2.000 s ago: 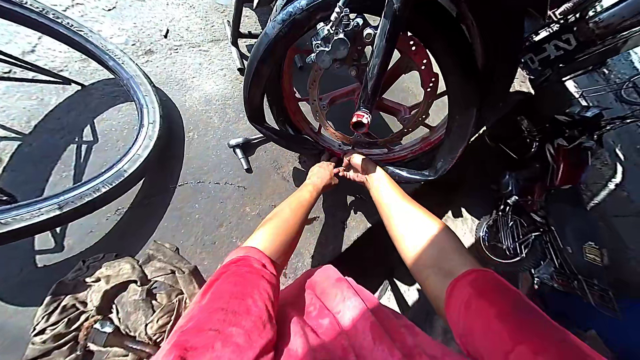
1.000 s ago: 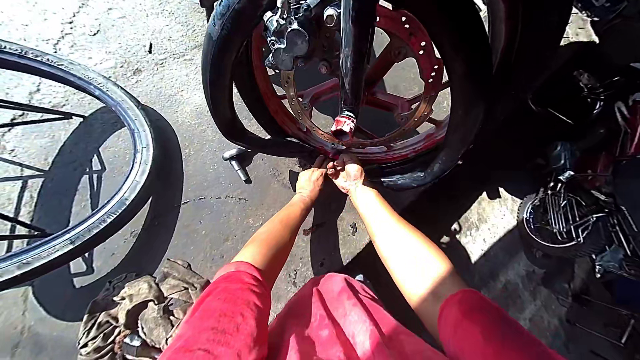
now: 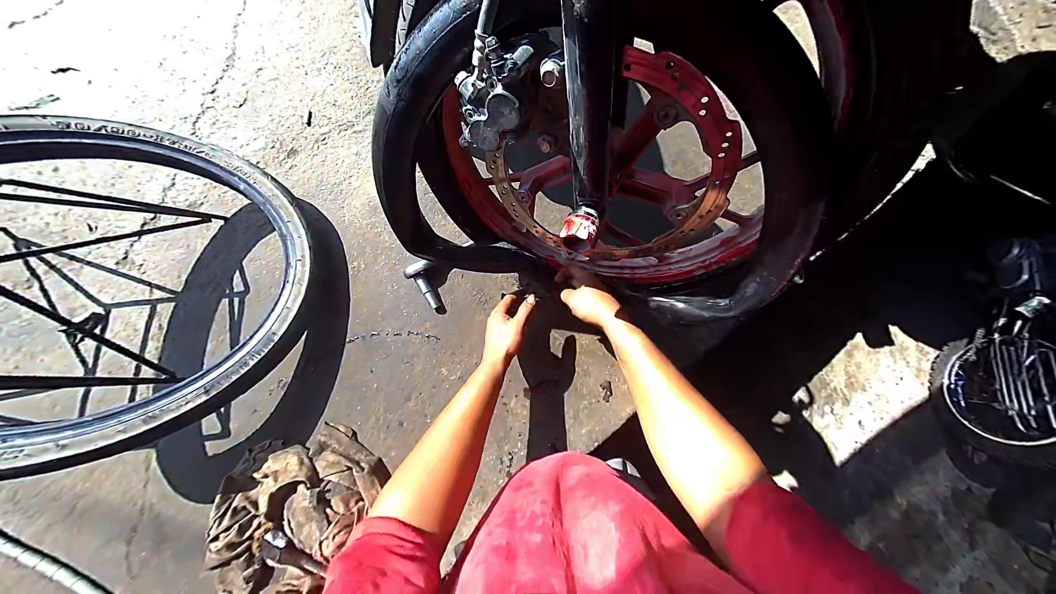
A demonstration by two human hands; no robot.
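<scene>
A red motorcycle wheel [image 3: 660,264] with a perforated brake disc [image 3: 718,140] stands behind the lower end of a black fork leg [image 3: 588,124]. A black inner tube [image 3: 396,148] hangs loosely around the wheel, partly off the rim. My right hand [image 3: 590,304] is at the bottom of the rim, its fingertips in shadow by the tube; whether it grips anything is unclear. My left hand [image 3: 509,323] is a little to the left, just below the tube, thumb and fingers apart, with nothing visible between them. A brake caliper [image 3: 491,111] hangs left of the fork leg.
A metal tool or bolt [image 3: 426,285] lies on the concrete left of the wheel. A large tyre on a rim [image 3: 285,247] is at the left, casting a shadow. A crumpled brown cloth [image 3: 297,503] lies at lower left. Motorcycle parts [image 3: 1011,371] and another wheel are at the right.
My hands were together at the bottom of the rim; my left hand has come away from it, down and to the left. My right hand remains near the rim. The view has shifted.
</scene>
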